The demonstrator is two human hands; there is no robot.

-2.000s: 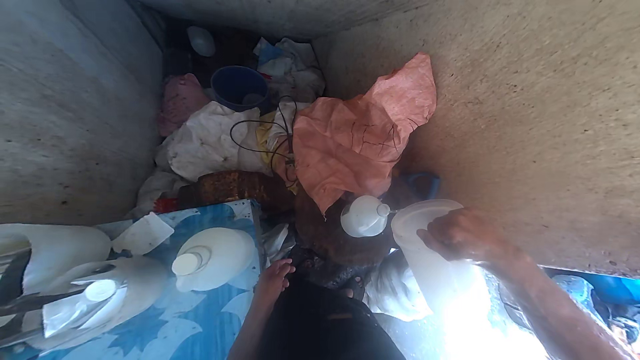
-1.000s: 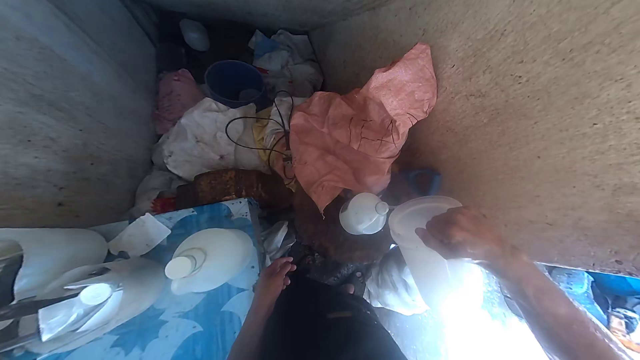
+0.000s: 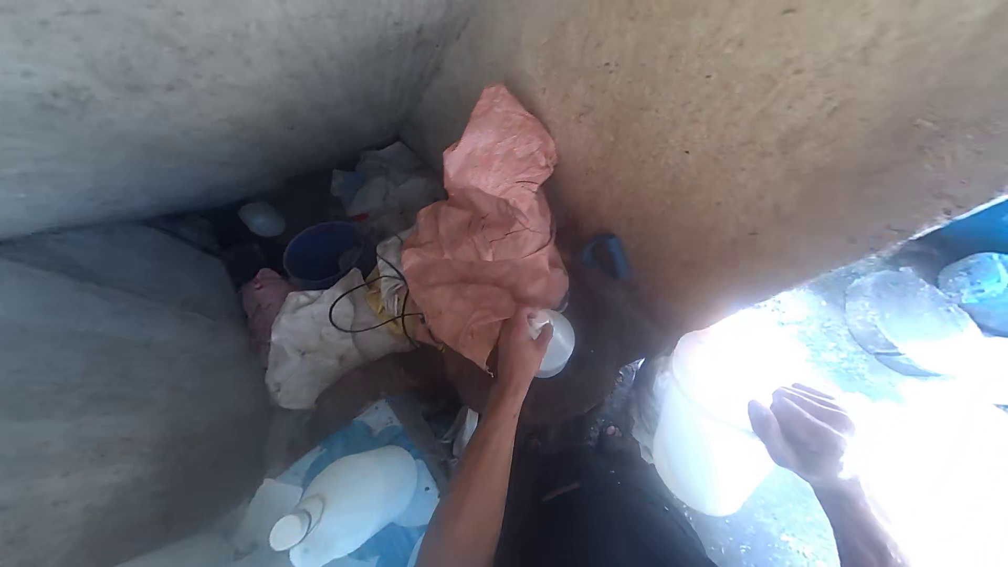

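My left hand [image 3: 521,346] grips the neck of a small white plastic bottle [image 3: 557,346], beside the lower edge of a salmon-coloured woven sack [image 3: 484,260]. On the right, in strong glare, my right hand [image 3: 807,431] has its fingers curled at the side of a large white plastic container [image 3: 701,449]; whether it grips the rim or a handle is washed out. A bigger white capped plastic jug [image 3: 362,496] lies on a blue and white patterned surface [image 3: 405,543] at the lower left.
White sacking [image 3: 315,339], a black cord [image 3: 332,311] and a dark blue bucket [image 3: 327,253] are heaped in the corner between walls. A blue handle-like object [image 3: 606,256] is near the tan wall [image 3: 748,157]. Clear round containers [image 3: 906,315] stand at the right.
My left hand has reached forward from near my lap and taken hold of the small white bottle. My right hand and the large white container have moved right and lower. The view has swung right.
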